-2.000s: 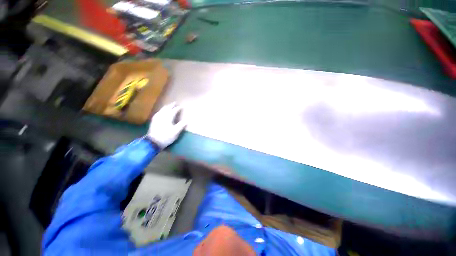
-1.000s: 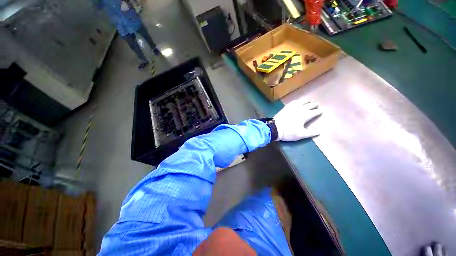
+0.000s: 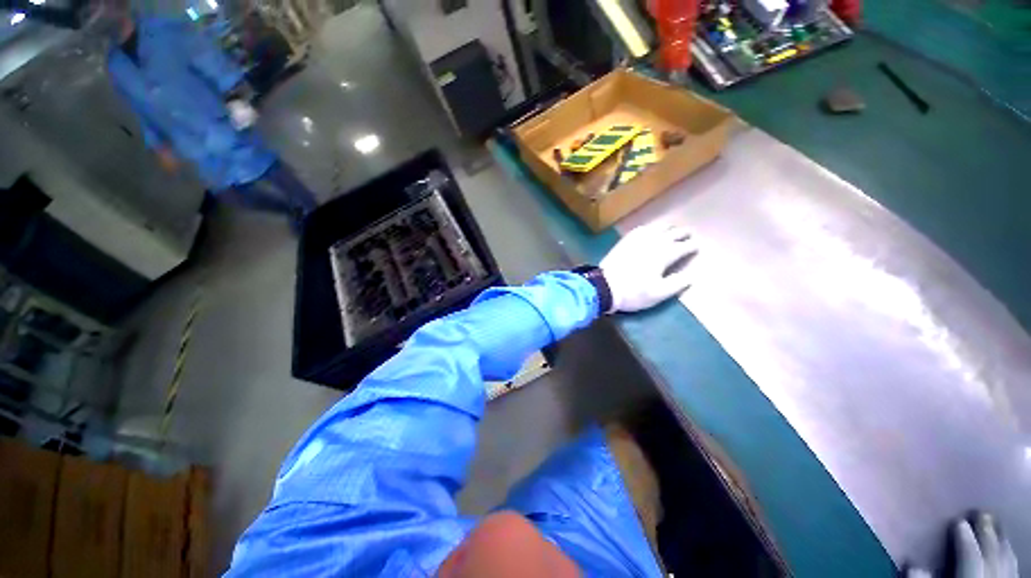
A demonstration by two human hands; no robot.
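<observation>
My left hand point(image 3: 649, 266), in a white glove with a dark band at the wrist, rests at the left end of the long shiny metal sheet point(image 3: 837, 305), fingers apart, with nothing seen in it. My right hand point(image 3: 981, 551), in a white glove, lies on the sheet at the bottom right, cut off by the picture's edge; its fingers point up and its palm is hidden. A shallow cardboard box point(image 3: 616, 209) stands just beyond my left hand, with yellow-green striped pads point(image 3: 600, 149) inside.
A black bin point(image 3: 319, 359) at left holds a module point(image 3: 406, 265). A person in blue point(image 3: 187, 96) is behind it. On the green mat lie a small brown-grey block point(image 3: 841, 102) and a dark strip point(image 3: 903, 87). Another module point(image 3: 769, 43) is at the top. Brown cartons point(image 3: 96, 514) stand bottom left.
The view has swung left since the first frame, bringing in the bin and floor. The person in blue is nearer the bin. My left hand stays by the box; my right hand shows more than one second ago.
</observation>
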